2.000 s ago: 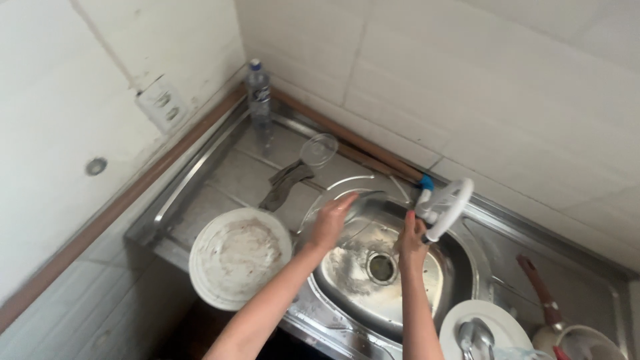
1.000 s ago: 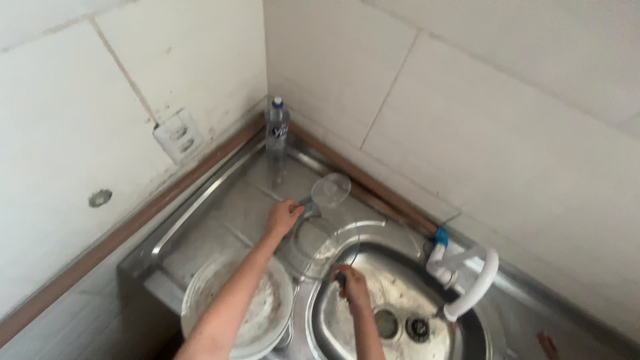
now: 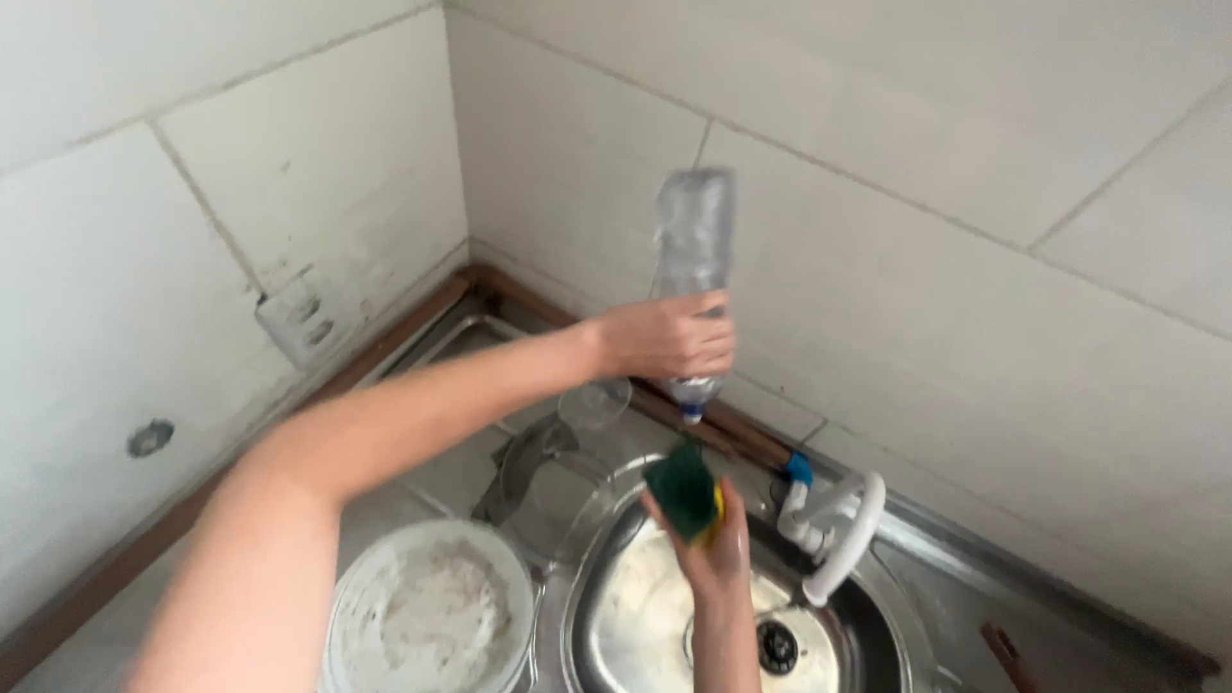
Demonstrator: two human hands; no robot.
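Note:
My left hand (image 3: 669,337) is closed around a clear plastic bottle (image 3: 695,226), held upside down with its blue and white cap pointing down. Just below the cap, my right hand (image 3: 717,553) holds a green and yellow scouring sponge (image 3: 685,489), green face up, over the steel sink basin (image 3: 626,616). A gap shows between cap and sponge. Whether liquid comes out cannot be told.
A white faucet (image 3: 847,539) rises at the sink's right. A black drain strainer (image 3: 776,645) lies in the basin. Left of the sink are a stained white round container (image 3: 433,611), a grey cloth (image 3: 525,462) and a clear round lid (image 3: 595,402). A wall socket (image 3: 303,322) is at left.
The bottle, standing in the counter's corner before, is now lifted and inverted in my left hand. My right hand has risen from the basin with the sponge.

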